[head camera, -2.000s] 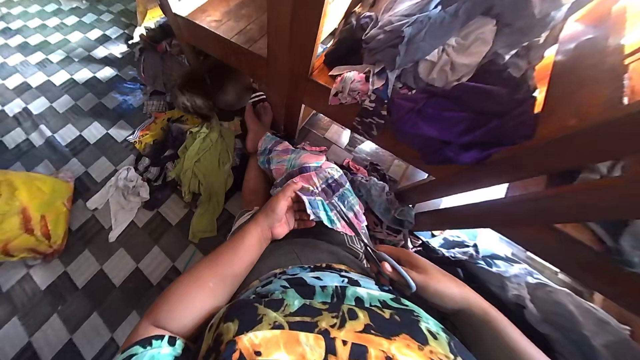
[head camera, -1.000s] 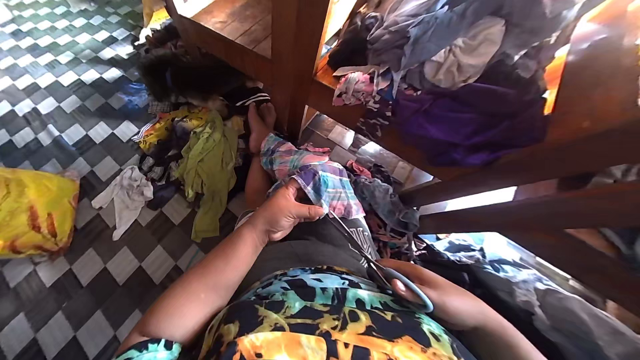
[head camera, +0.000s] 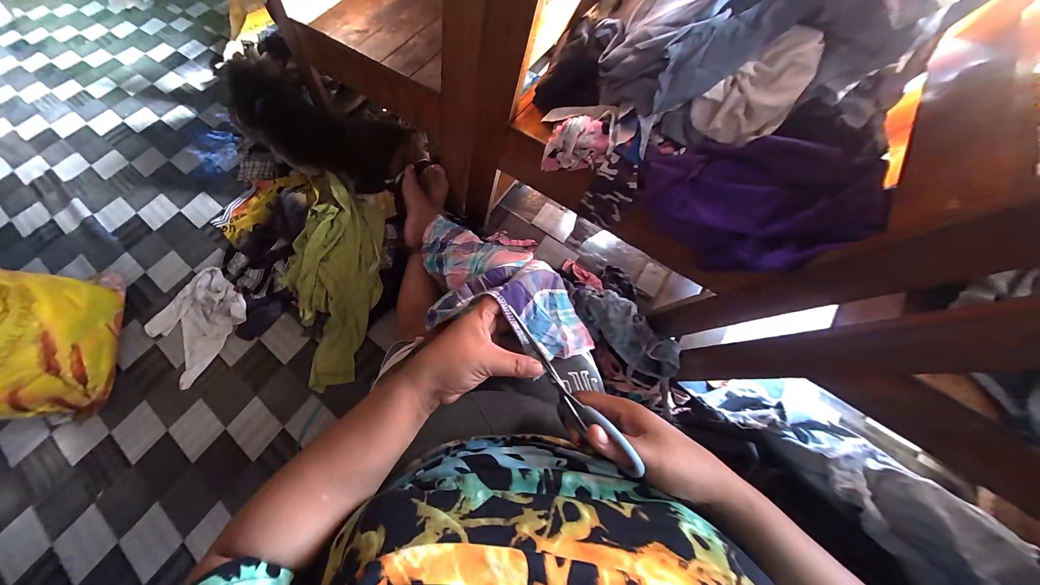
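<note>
My right hand grips the grey-handled scissors, whose blades point up and left to the edge of a plaid cloth. The cloth, pink, blue and purple, lies over my lap and leg. At the cloth's near left edge is my left hand, its fingers tucked at the fabric and its thumb stretched toward the blades. How far the blades are apart cannot be told.
Left of my leg, a green cloth lies on a clothes pile, with a white cloth beside it. A dark furry animal is near my foot. A yellow bag stands far left. Wooden bars and a purple cloth are at right.
The plaid cloth has shifted in my left hand, and the scissors now reach along its edge. The furry animal has stretched out toward my foot.
</note>
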